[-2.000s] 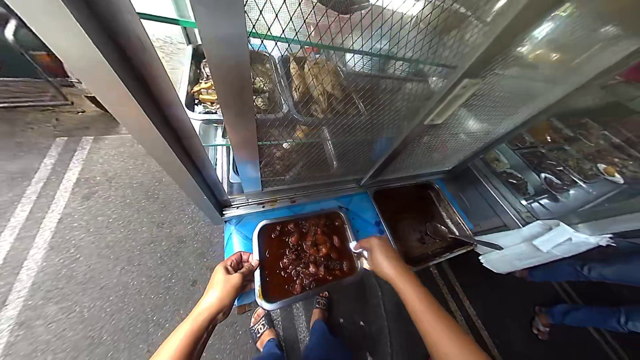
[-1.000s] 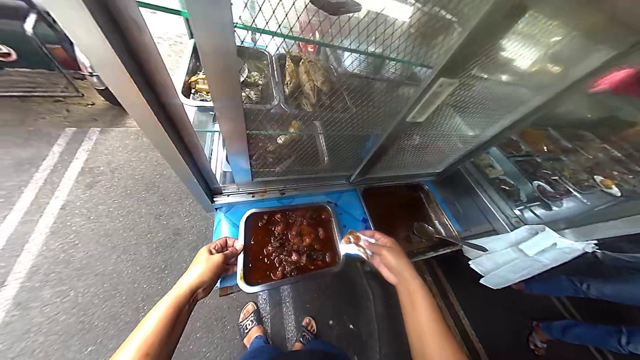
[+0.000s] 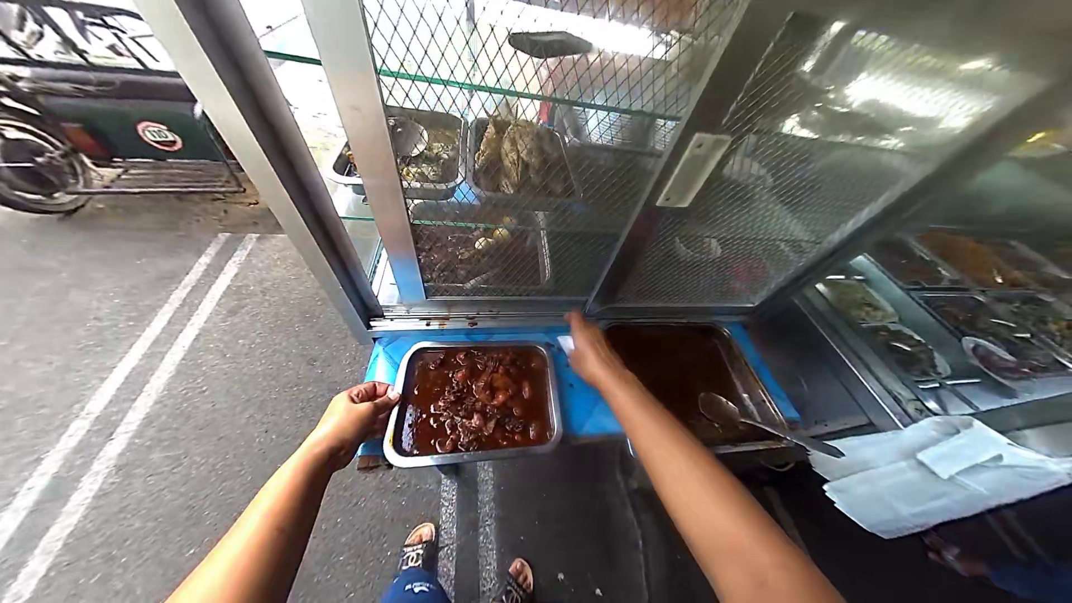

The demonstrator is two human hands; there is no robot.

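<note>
A rectangular metal tray [image 3: 474,400] of dark meat stew rests on the blue-covered ledge [image 3: 578,402] of a glass and mesh food case. My left hand [image 3: 358,417] pinches the tray's left rim between thumb and fingers. Off the tray, my right hand [image 3: 593,350] reaches over the ledge close to the case's bottom sliding track [image 3: 494,318], with a white cloth or tissue [image 3: 567,343] in it. To its right lies a second metal tray [image 3: 670,368] with dark sauce, partly behind my right forearm. A metal serving spoon [image 3: 754,421] leans across that tray's right side.
Behind the mesh doors [image 3: 536,167] stand several food trays. White papers or cloths [image 3: 946,469] lie at the right, near another display of dishes [image 3: 963,318]. A sidecar vehicle [image 3: 142,126] is at the upper left. My sandalled feet show below the ledge.
My right hand has left the stew tray's right rim and moved forward toward the case's track. The left hand stays at the left rim.
</note>
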